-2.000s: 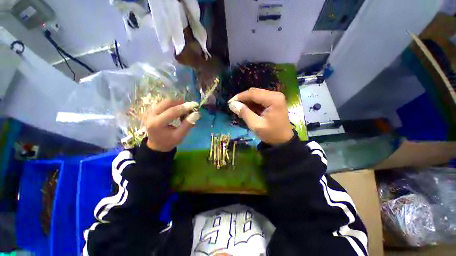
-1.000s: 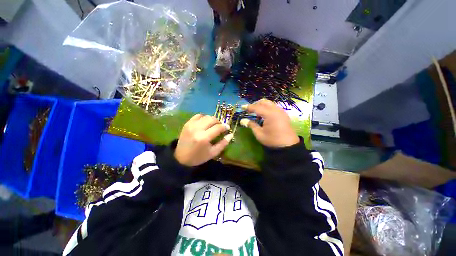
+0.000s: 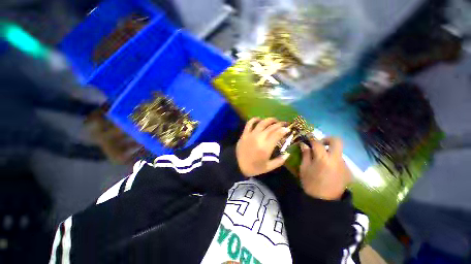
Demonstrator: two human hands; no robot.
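My left hand and my right hand are close together over the mat's near edge. They hold a small bunch of gold-coloured pieces with dark leads between them. Gold ends stick up above the fingers, and a dark part shows between the two hands. Pale finger cots cover some fingertips. The picture is blurred, so the exact grip on single pieces cannot be told.
Blue bins stand at the left, the nearer one with a heap of gold-and-dark pieces. A clear bag of gold pieces lies beyond my hands. A heap of black leads lies on the green-and-blue mat at the right.
The view has swung left, bringing the blue bins nearer the centre. The row of pieces from the mat is now gathered into a bunch between my hands.
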